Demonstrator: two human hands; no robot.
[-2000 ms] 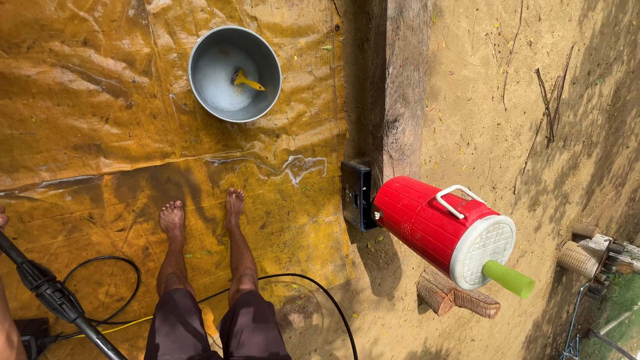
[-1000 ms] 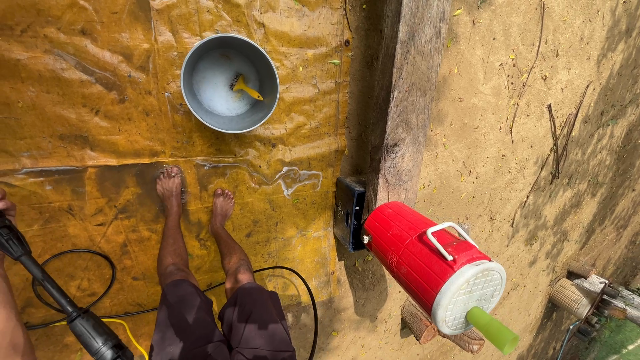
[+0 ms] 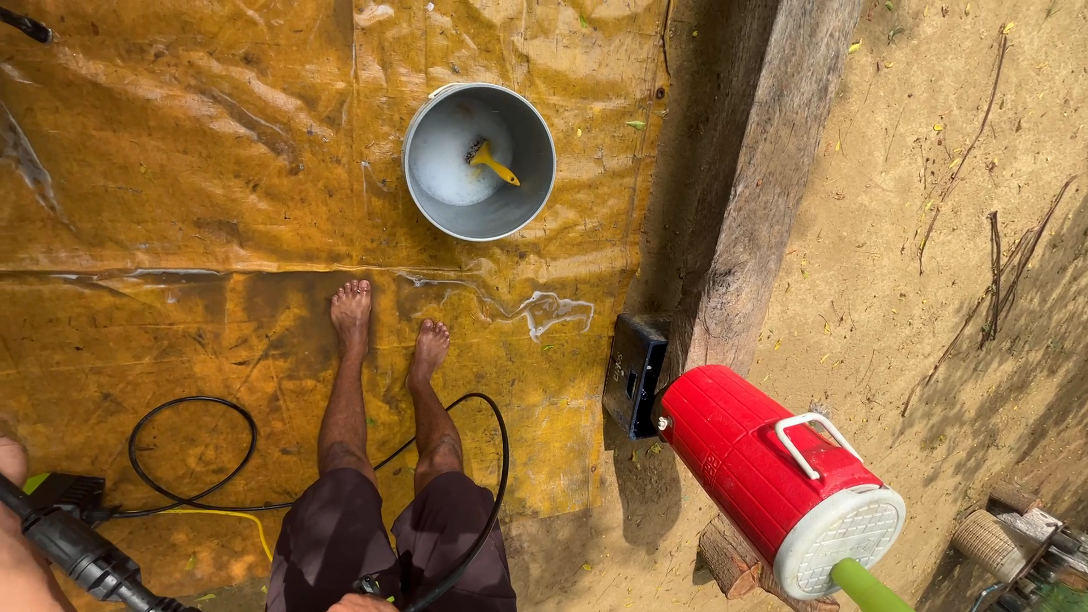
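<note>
At the left edge, my left hand (image 3: 12,459) is partly cut off and wraps the black spray lance (image 3: 81,544) of a pressure washer. The lance runs down to the bottom edge. A black tip (image 3: 30,25) shows at the top left corner. Only a sliver of my right hand (image 3: 361,603) appears at the bottom, beside a black hose (image 3: 501,476); its grip is hidden. Ahead of my feet stands a grey bucket (image 3: 540,191) with whitish, sudsy liquid. Inside it lies a brush with a yellow handle (image 3: 497,167).
A yellow tarp (image 3: 255,340) lies underfoot, with a looped hose (image 3: 252,442) and yellow cord (image 3: 263,531). Right of it are a wooden beam (image 3: 765,170), a dark blue box (image 3: 629,374), a red drink cooler (image 3: 748,450) with a green cup (image 3: 867,586), and cut logs (image 3: 727,557).
The lance has shifted in view and sits lower left than two seconds ago. A black tip now shows at the top left. Part of my right hand has come into view at the bottom.
</note>
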